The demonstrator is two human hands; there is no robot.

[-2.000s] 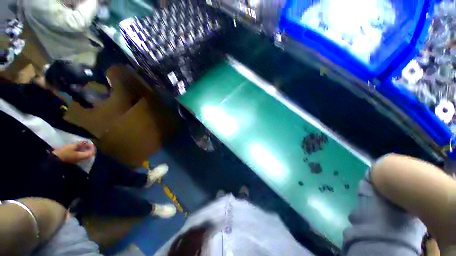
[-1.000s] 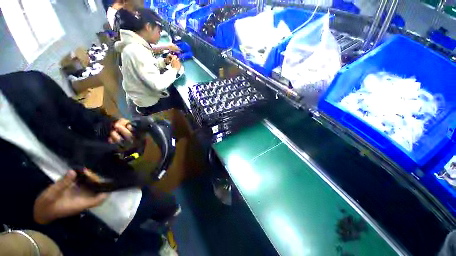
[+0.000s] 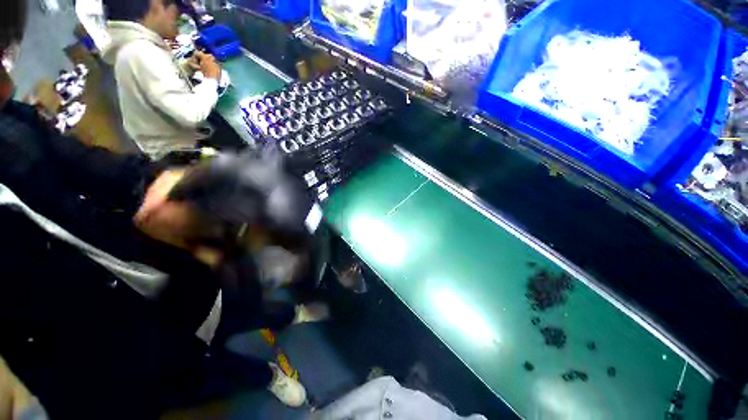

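Observation:
Small black parts (image 3: pixel 548 289) lie in loose clusters on the green bench top (image 3: pixel 410 271), towards its near right end. A stack of black trays (image 3: pixel 328 168) stands farther along the bench, with rows of shiny round parts in the top tray. Neither of my hands is in view. A cut-off patch of bare skin, seemingly my left arm (image 3: pixel 16 398), shows at the bottom left edge, but its hand is out of frame. My right arm is not in view.
A person in a dark jacket (image 3: pixel 74 295) stands close at left, holding a blurred dark strap-like object (image 3: pixel 254 184). Another person in a light hoodie (image 3: pixel 160 86) works beyond. A blue bin (image 3: pixel 689 61) of white plastic parts (image 3: pixel 599 82) is at upper right.
The view has tilted down and shifted right, showing more of the black parts. The dark-jacketed person's hand and the dark object are now beside the trays, nearer the bench.

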